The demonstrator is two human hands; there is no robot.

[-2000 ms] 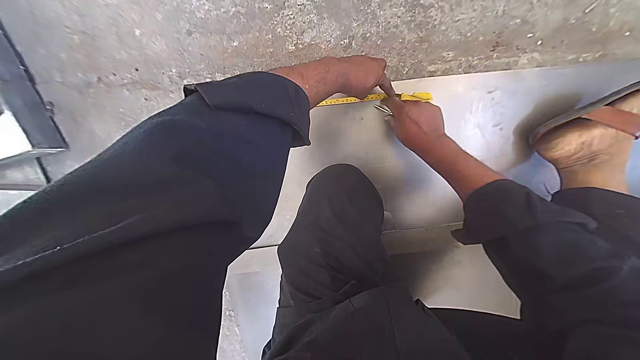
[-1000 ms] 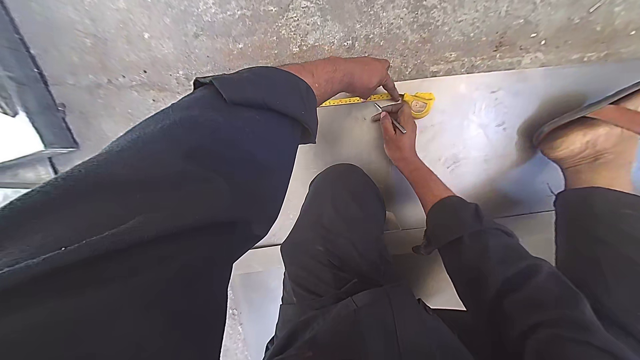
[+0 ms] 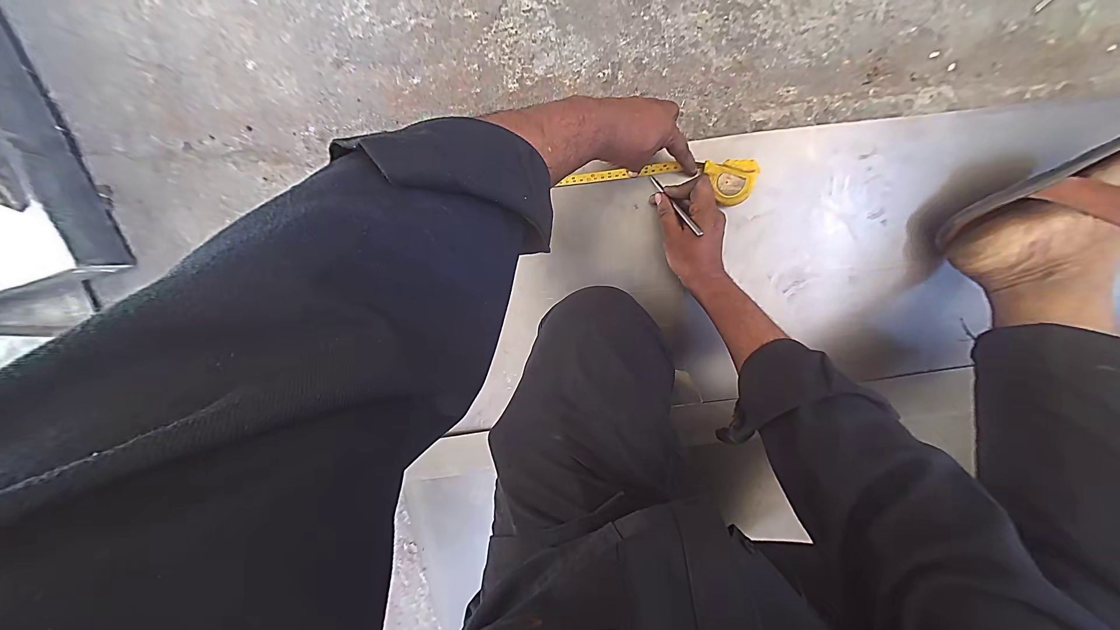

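Observation:
A yellow tape measure (image 3: 733,181) lies on a sheet of bare metal (image 3: 814,236), its blade (image 3: 595,177) drawn out to the left near the sheet's far edge. My left hand (image 3: 637,136) presses on the blade with its fingertips, the index finger close to the case. Between the thumb and fingers of my right hand (image 3: 693,219) is a thin metal scriber or pen (image 3: 678,206), its tip just below the blade. The blade's far end is hidden behind my left arm.
Rough concrete floor (image 3: 350,61) runs beyond the sheet. My foot in a sandal (image 3: 1032,241) rests on the sheet at the right. A dark metal frame (image 3: 79,192) stands at the far left. More sheet metal (image 3: 455,507) lies nearer, below a seam.
My right hand has moved from over the tape measure's case to just below the blade, uncovering the case. My left hand has stayed on the blade.

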